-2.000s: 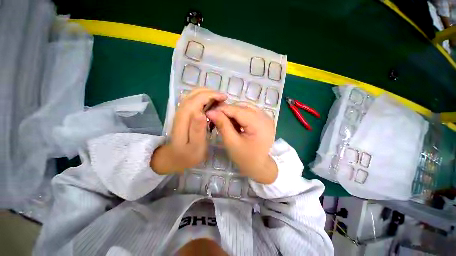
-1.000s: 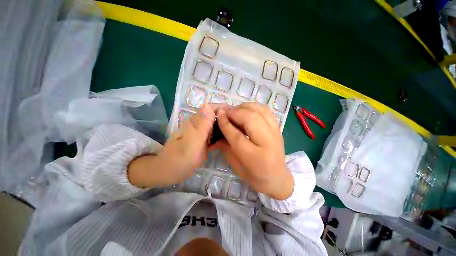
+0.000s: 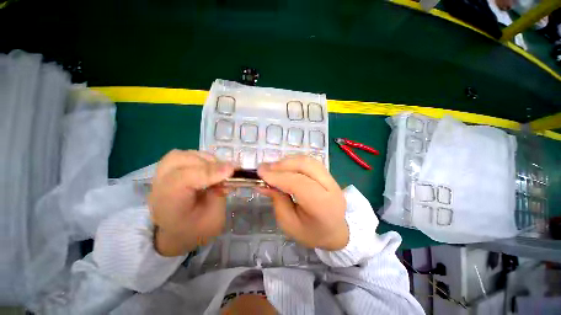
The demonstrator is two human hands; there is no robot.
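Observation:
A dark watch body [image 3: 246,175] with a thin metallic edge is held level between my two hands, above the central tray. My left hand [image 3: 187,200] grips its left end and my right hand [image 3: 310,200] grips its right end with thumb and fingers. The fingers hide both ends of it. The clear blister tray [image 3: 264,98] lies below, with rows of thin rounded-square metal frames [image 3: 248,133] in its pockets. The top row has a gap between its left frame and the two right ones. My hands cover part of the lower rows.
Red-handled cutters [image 3: 358,152] lie right of the tray. A second tray [image 3: 398,178] is partly under a white sheet [image 3: 473,184]. A tall translucent stack [image 3: 31,166] stands left. Black units sit beyond the yellow tape [image 3: 154,95]. A person's hand shows at the top right.
The hands have moved apart from their close, upright grip, and the dark watch body now lies level between them. The view has shifted, so the tray sits lower in the picture.

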